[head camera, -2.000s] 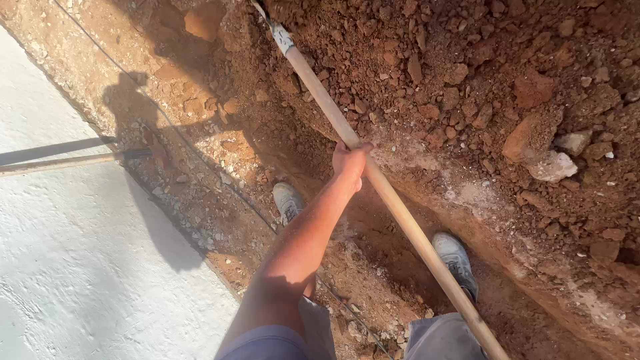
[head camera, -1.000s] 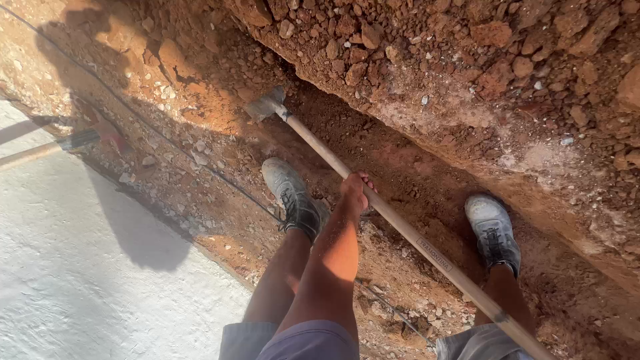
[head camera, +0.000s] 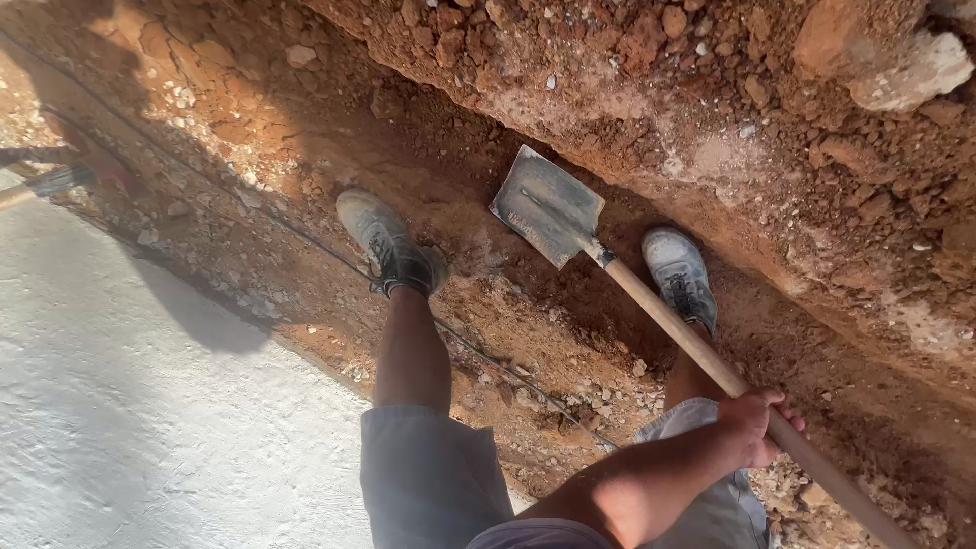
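Observation:
My left hand (head camera: 755, 427) is closed around the wooden handle of a square-bladed shovel (head camera: 549, 206), on the right side of the head view. The flat metal blade, smeared with soil, is over the trench floor between my two shoes; whether it touches the soil I cannot tell. From the blade the handle (head camera: 686, 339) slants down past my right shoe (head camera: 679, 267) and leaves at the bottom right. My right hand is outside the view. My left shoe (head camera: 381, 236) stands on the soil left of the blade.
A dark cable (head camera: 305, 236) runs diagonally behind my left leg. Loose reddish soil and rocks (head camera: 907, 69) border the trench at upper right. A pale concrete slab (head camera: 152, 396) lies at lower left, with a wooden-handled tool (head camera: 53, 179) by its edge.
The shovel blade has moved from the soil at the top, past my left shoe, to between my shoes. My left hand has moved down and right, still gripping the handle. The view has shifted.

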